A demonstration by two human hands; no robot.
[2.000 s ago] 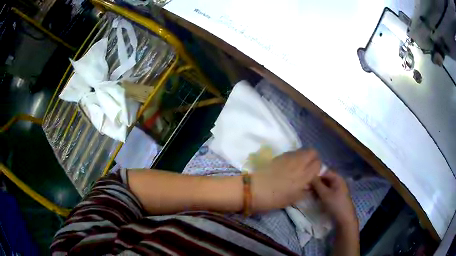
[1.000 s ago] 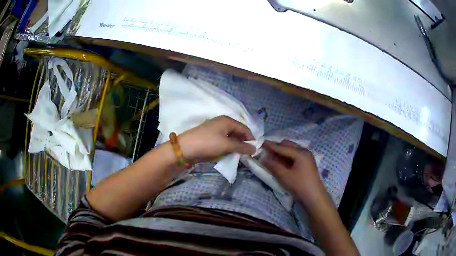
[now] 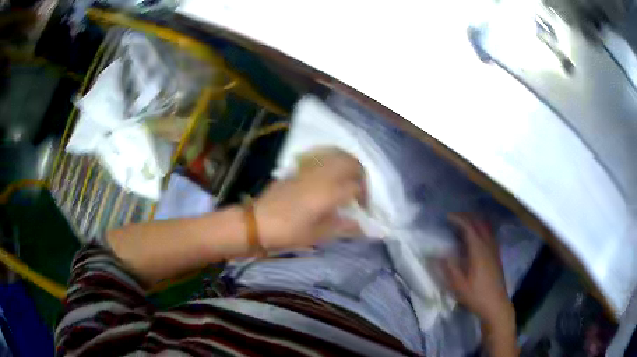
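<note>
White fabric pieces [image 3: 384, 183] lie across my lap on the patterned apron [image 3: 349, 268], drawn together in a narrow, knot-like gather near the middle. My left hand [image 3: 314, 199], with an orange band at the wrist, is blurred and closed on the white fabric just left of the gather. My right hand [image 3: 476, 268] is at the right edge of the fabric, fingers spread and blurred; whether it holds the fabric cannot be told.
The white table [image 3: 419, 77] curves above my lap, with its brown edge close to my right hand. The machine bed plate [image 3: 552, 84] is at upper right. A yellow-framed rack [image 3: 31, 272] stands at left, holding a knotted white bundle [image 3: 115, 132].
My hands were together at the middle of the fabric and are now apart, left hand to the left, right hand to the right. The fabric is now gathered between them. The view has turned.
</note>
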